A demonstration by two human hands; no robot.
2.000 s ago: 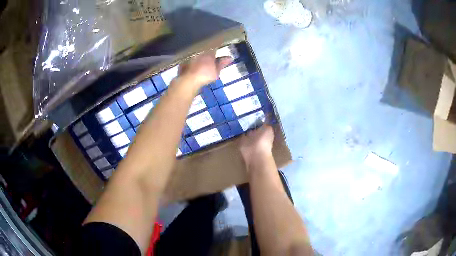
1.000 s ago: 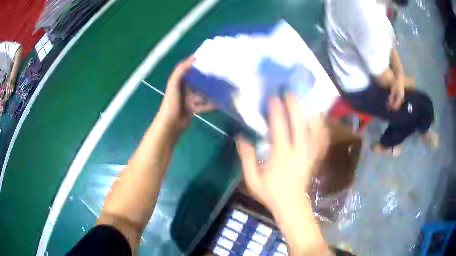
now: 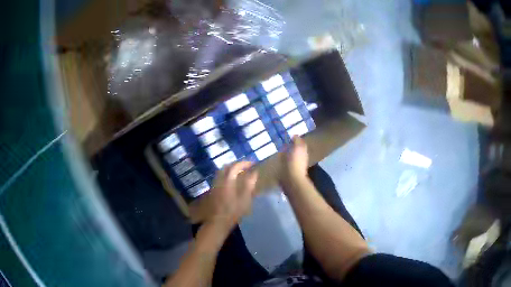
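Observation:
An open brown carton (image 3: pixel 329 133) stands tilted across the view, below and in front of me. It holds rows of blue retail boxes (image 3: pixel 258 139) with white panels. A dark gap shows at its right end. My left hand (image 3: pixel 234 188) is at the carton's near edge, its fingers apart over the nearest boxes, somewhat blurred. My right hand (image 3: pixel 296 162) is at the near side, further right, its fingertips by the near end of the rightmost row. Whether it grips a box or the carton wall is unclear.
Crinkled clear film (image 3: pixel 224 28) lies beyond the carton. The green bench (image 3: pixel 25 168) with its pale rail is on the left. Open brown cartons (image 3: pixel 431 73) stand at the upper right. A white scrap (image 3: pixel 415 158) lies on the grey floor. My legs are below the carton.
The view has swung from the bench back to the carton. The blurred blue-and-white boxes are no longer held up between my hands; both hands are now down at the carton's near side.

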